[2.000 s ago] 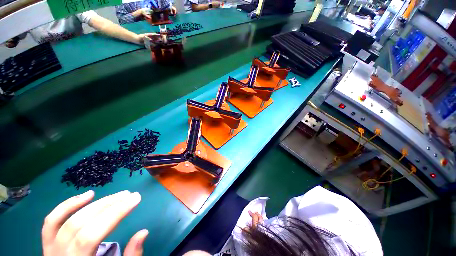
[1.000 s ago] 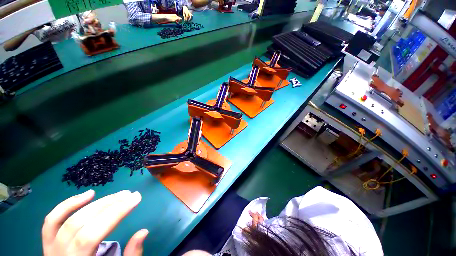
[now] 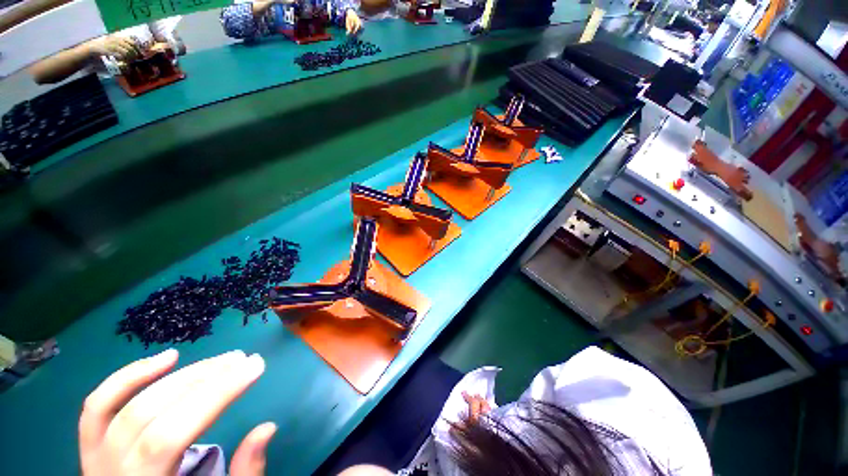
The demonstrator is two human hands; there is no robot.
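Observation:
My left hand [image 3: 172,409] is at the lower left, fingers spread and thumb apart, above the near bench. It holds nothing visible. A heap of small black parts [image 3: 177,309] lies just beyond it. To its right stands the nearest jig, an orange-brown base plate [image 3: 358,361] topped by a glossy black Y [image 3: 353,286]. Three similar jigs [image 3: 402,214] stand in a row behind it. My right hand cannot be made out; a skin-coloured patch shows at the bottom edge, too cut off to identify.
Stacked black trays [image 3: 567,98] and a small white branched item [image 3: 551,154] lie at the bench's far end. A white machine [image 3: 693,200] with yellow hoses stands right. White cloth [image 3: 614,400] and dark hair fill the lower middle. Other people's hands [image 3: 139,58] work across.
My left hand, the nearest heap and the jigs show no clear movement. Across the way, a person's arm has drawn back, and an orange-brown jig there now stands further left.

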